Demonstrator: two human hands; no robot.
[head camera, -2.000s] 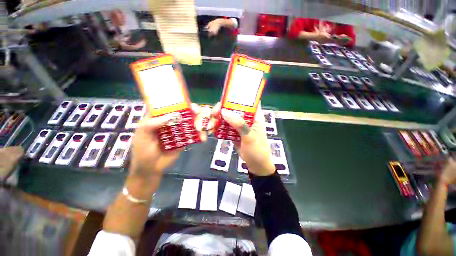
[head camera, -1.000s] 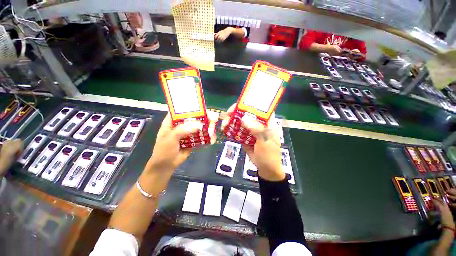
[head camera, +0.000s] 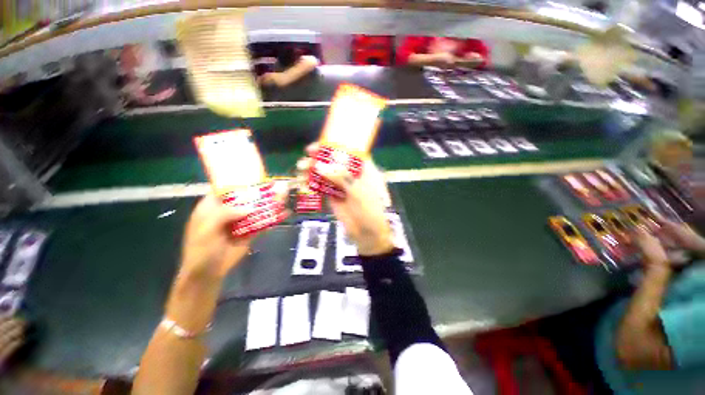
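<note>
My left hand (head camera: 207, 231) holds a red keypad phone (head camera: 251, 207) by its lower half, front side up, its pale screen lit. My right hand (head camera: 357, 204) holds another red keypad phone (head camera: 349, 123), slightly higher and tilted, also with a bright screen. Below the hands, white phone backs (head camera: 311, 247) lie face down in a tray, partly hidden by my right hand and sleeve. Part of another red keypad (head camera: 309, 200) shows between the hands. Several white slips (head camera: 262, 322) lie in a row at the near bench edge. The picture is blurred.
A tray of phone backs (head camera: 25, 258) is cut off at the left. Red phones (head camera: 572, 239) lie at the right by a person in a teal sleeve (head camera: 680, 328). Filled trays (head camera: 468, 146) sit on the belt. A yellow perforated sheet (head camera: 220, 65) hangs ahead. People sit opposite.
The view has swung right, so the left tray of phone backs has mostly left the picture. Both phones stay held; the left one now sits lower than the right one.
</note>
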